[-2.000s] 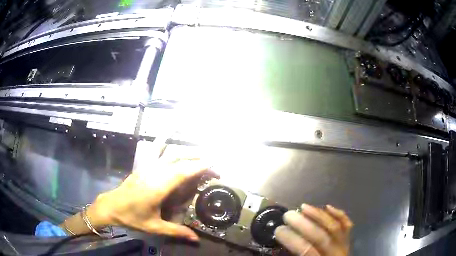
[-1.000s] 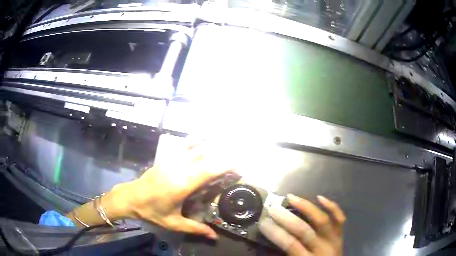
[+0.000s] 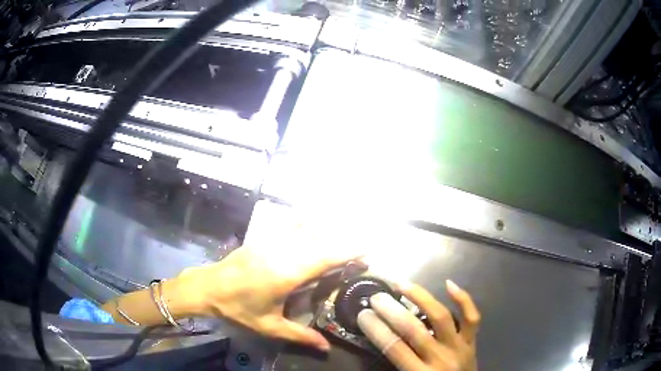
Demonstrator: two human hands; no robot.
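A carrier pallet lies on the grey near work ledge. A round black motor stator sits in it. My left hand grips the carrier's left end, thumb at the near side and fingers at the far side. My right hand lies over the carrier's right part, with white-covered fingertips on the black stator. The right part of the carrier is hidden under my right hand.
A green conveyor belt, partly washed white, runs beyond the metal conveyor rail. A thick black cable crosses the left of the view. Metal rails around a dark slot lie at the left. Another carrier is partly visible at the far right edge.
My right hand has moved left from the right-hand stator to the left one. The view has shifted; the black cable now crosses it, and the carriers on the belt are farther right. My left hand keeps its grip.
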